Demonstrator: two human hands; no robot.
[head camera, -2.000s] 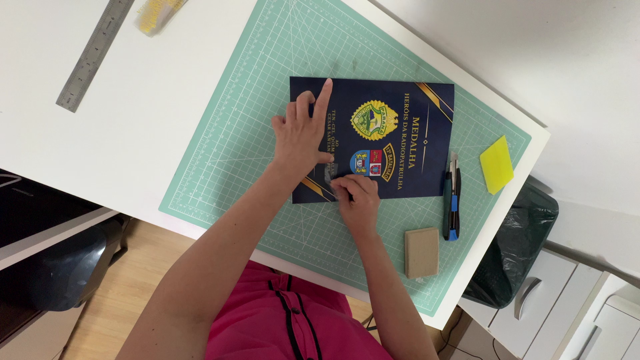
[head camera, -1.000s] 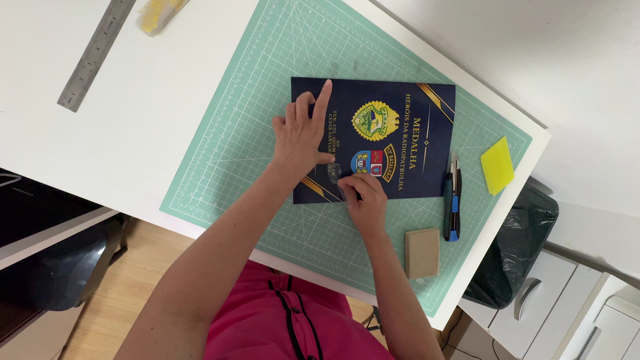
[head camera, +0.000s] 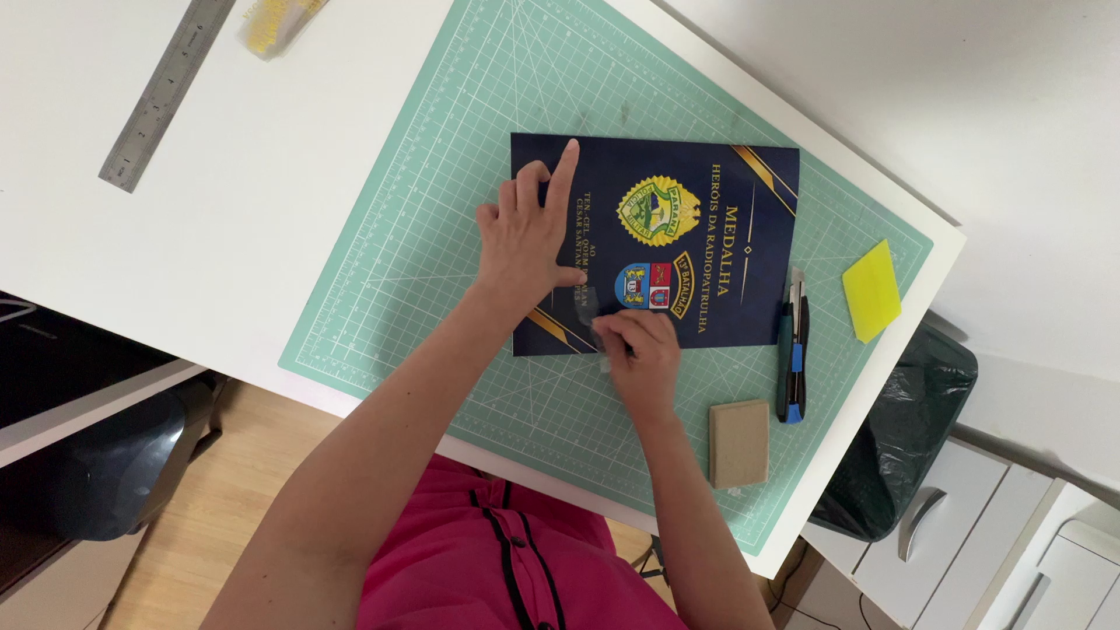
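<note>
A dark blue printed folder (head camera: 761, 262) with gold corner stripes, crests and writing lies flat on a green cutting mat (head camera: 420, 236). My left hand (head camera: 523, 236) presses on its left part with fingers spread, the index finger reaching the top edge and the thumb near the printed lines. My right hand (head camera: 643, 354) pinches a strip of clear film or tape (head camera: 587, 306) at the folder's lower edge. Part of the strip lies over the writing, and a short end shows below the fingers. A snap-off utility knife (head camera: 794, 359) lies along the folder's right side.
A tan block (head camera: 739, 444) lies on the mat near my right forearm, and a yellow piece (head camera: 872, 290) at its right corner. A steel ruler (head camera: 164, 101) and a yellow-printed plastic wrapper (head camera: 273, 24) lie on the white table. A bin with a dark liner (head camera: 910, 429) stands beyond the right edge.
My right hand has shifted slightly down toward the folder's lower edge, and more of the clear strip shows between it and my left thumb. My left hand stays in place.
</note>
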